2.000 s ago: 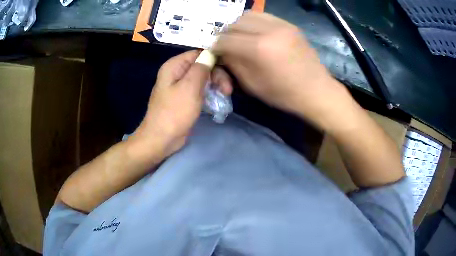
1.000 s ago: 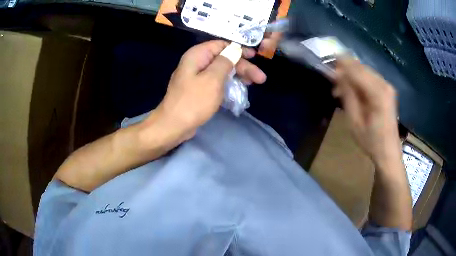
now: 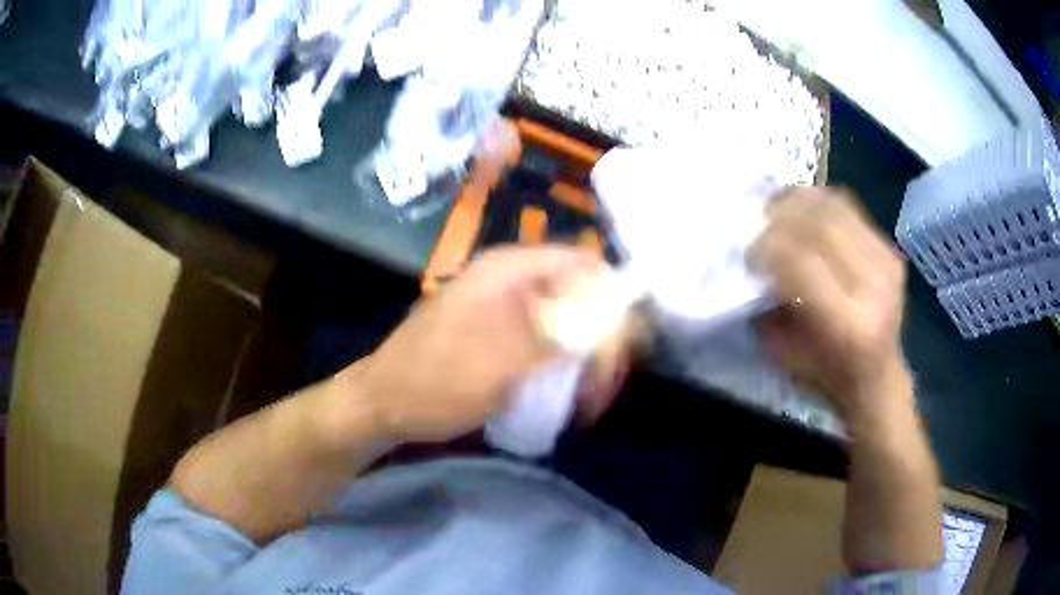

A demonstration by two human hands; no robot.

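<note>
My left hand [image 3: 500, 337], with a pale sleeve on the thumb, is closed on a bagged component [image 3: 537, 407] that hangs below it. My right hand [image 3: 831, 291] grips the right side of a white piece, apparently the housing [image 3: 686, 227], lifted and tilted between my hands. Both the piece and my fingertips are blurred. Whether my left hand touches the piece is unclear. The orange fixture [image 3: 460, 233] lies behind my left hand with its black inner part and orange blocks exposed; its right side is hidden.
A shallow tray [image 3: 825, 134] of tiny white pieces stands behind the fixture. A pile of bagged components [image 3: 291, 58] lies at left. Grey perforated baskets [image 3: 988, 233] stand at right. Cartons are below the bench at left [image 3: 87, 360] and right [image 3: 779, 535]. A blurred pale object lies under the right hand.
The view has shifted up and shows the tray and pile. The housing has left the fixture and is up between my hands. The blurred dark object near my right hand earlier is no longer distinguishable.
</note>
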